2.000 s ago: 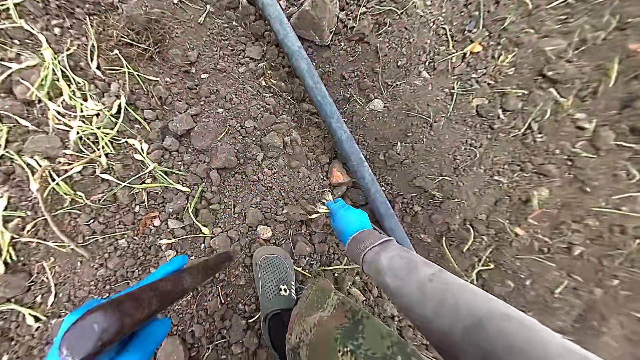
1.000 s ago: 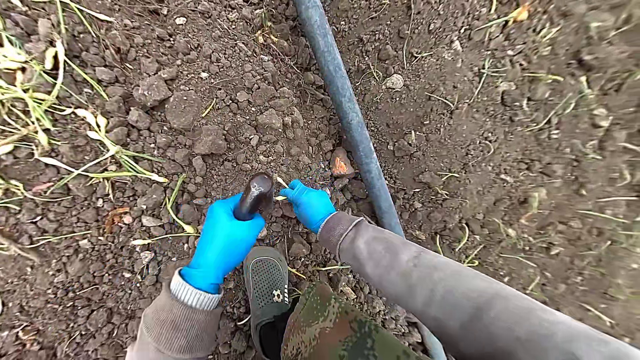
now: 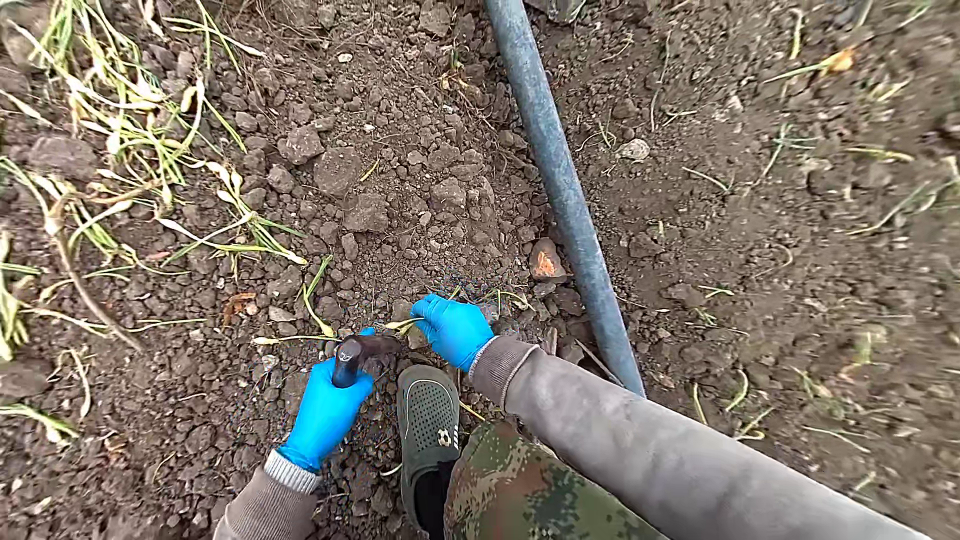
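Note:
My left hand [image 3: 326,412], in a blue glove, is closed around the handle of a short dark tool [image 3: 367,349], whose full head I cannot make out. Just right of it, my right hand [image 3: 454,328], gloved in blue too, pinches a small bulb plant [image 3: 403,324] with a pale bulb between thumb and fingers. Another thin green plant [image 3: 319,300] lies on the soil to the left, above the tool. Heaped at the upper left are pulled plants [image 3: 142,112] with white bulbs and green leaves.
A grey pipe [image 3: 559,165] runs down the soil, right of my hands. Beside it lies a stone [image 3: 546,261] with an orange patch. My clog [image 3: 429,427] stands just below the hands. Clods and scattered stalks cover the ground.
From the lower left, my left hand has come in beside my right hand with the tool. My right hand stays low, left of the pipe.

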